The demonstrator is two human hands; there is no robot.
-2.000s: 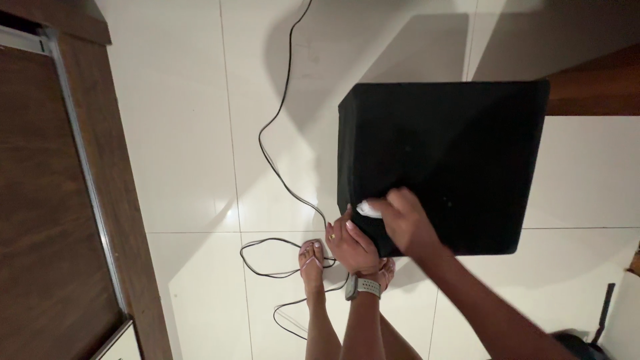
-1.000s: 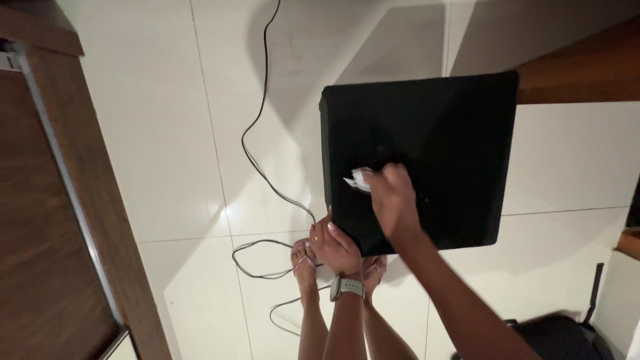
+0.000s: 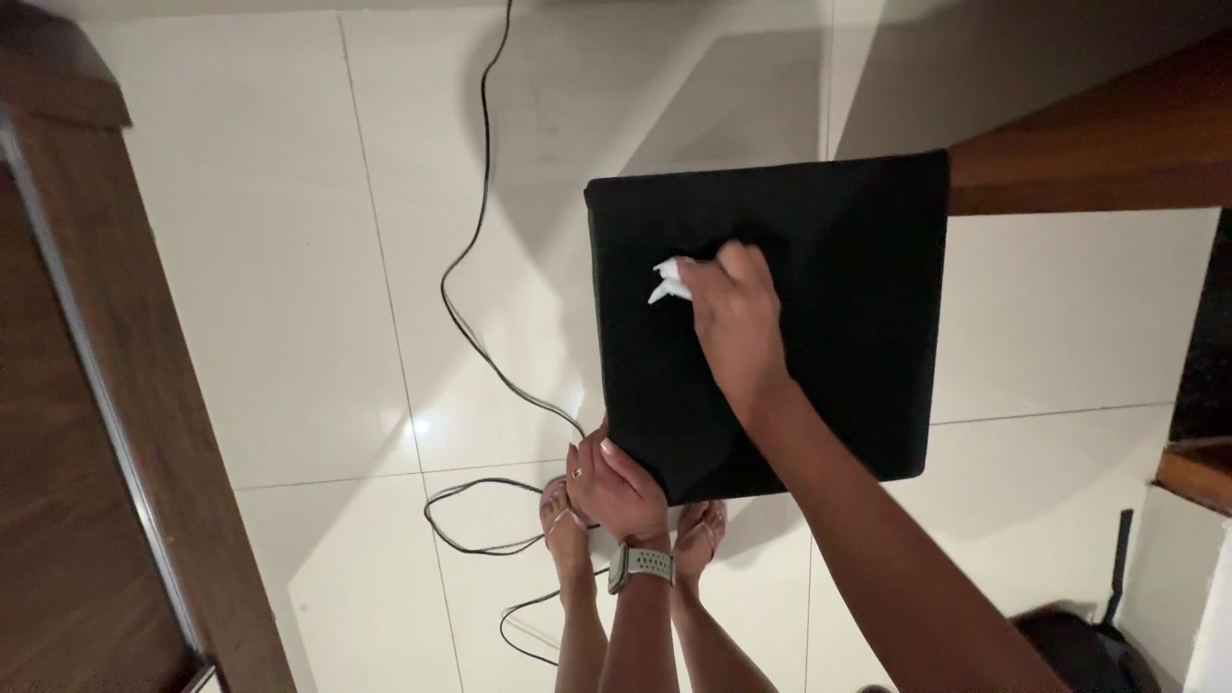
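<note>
A black, box-shaped object with a flat square top (image 3: 847, 318) stands in the middle of the head view; what it is exactly I cannot tell. My right hand (image 3: 741, 318) is over its upper left part, fingers closed on a crumpled white tissue or cloth (image 3: 671, 279) that meets the black surface. At the near left corner my left hand (image 3: 621, 481) grips the object's edge, its fingers down the left side. A watch with a light perforated strap (image 3: 650, 563) is on the left wrist, and a ring on one finger.
A thin black cable (image 3: 486, 361) runs down the tiled floor (image 3: 289, 289) and loops by my sandalled feet. Dark wooden furniture (image 3: 164, 337) borders the left. A brown wooden piece (image 3: 1088, 164) lies beyond the top right corner. A black bag-like item (image 3: 1088, 650) sits lower right.
The right hand with the white tissue or cloth has moved from the near left corner up and inward over the black top. My left hand stays at the near left corner.
</note>
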